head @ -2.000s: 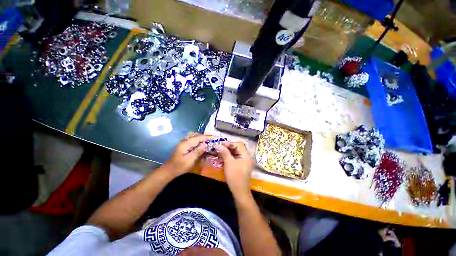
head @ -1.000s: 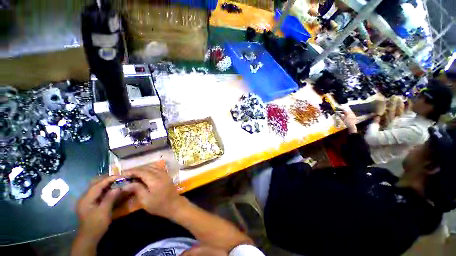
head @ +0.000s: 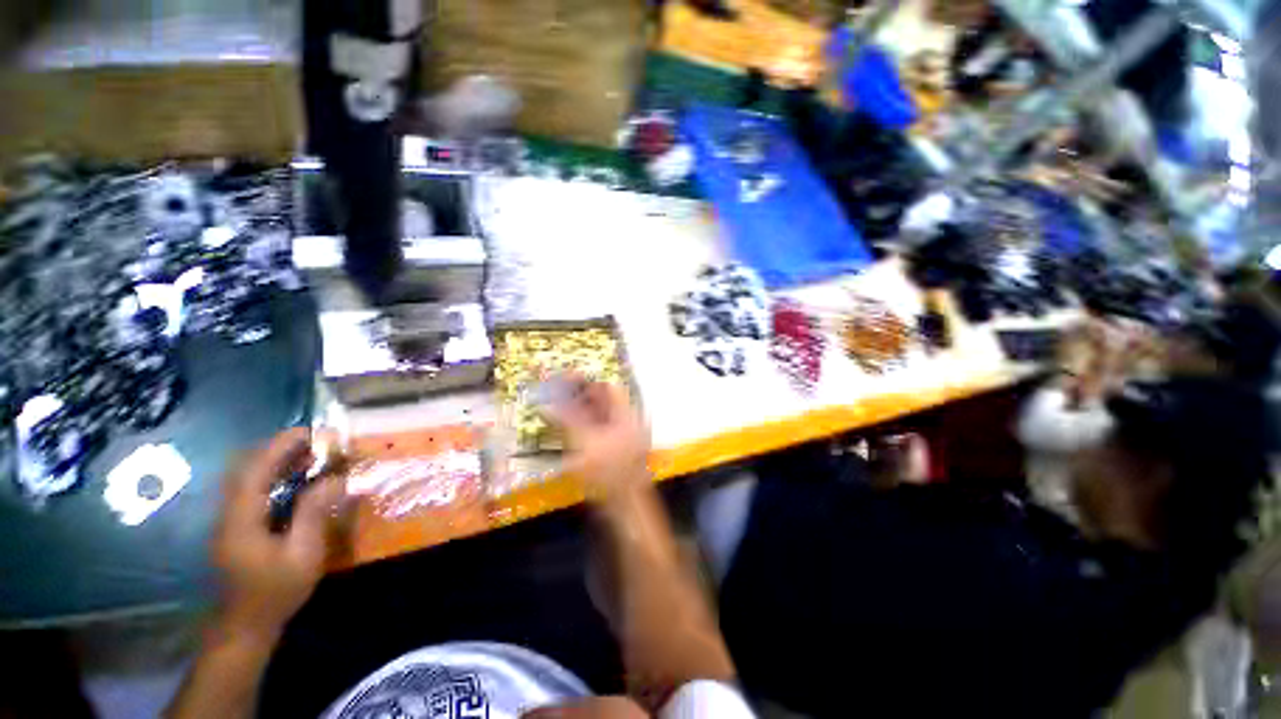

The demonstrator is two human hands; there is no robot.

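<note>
My left hand (head: 274, 527) is at the lower left, over the bench edge, and holds a small black-and-silver workpiece (head: 298, 478) between thumb and fingers. My right hand (head: 601, 438) is blurred and reaches over the near part of the parts tray (head: 628, 377), which holds gold-coloured small parts (head: 555, 351). Its fingertips are at the gold parts; whether they pinch one cannot be told. The black electric screwdriver (head: 371, 183) stands upright over the grey-white screw feeder (head: 401, 368). The orange pad (head: 422, 485) with small glints lies before the feeder, between my hands.
A silver plate (head: 146, 482) lies on the green top, near a large heap of plates (head: 99, 309) at left. Black-and-silver parts (head: 717, 312), red parts (head: 797, 344), copper parts (head: 874, 334) and a blue bin (head: 776, 197) are at right. A person in black (head: 955, 576) sits at right.
My hands have separated. My right hand has moved from the workpiece to the tray; my left still holds the workpiece. The head view has swung right since the oldest frame. The orange pad is now uncovered.
</note>
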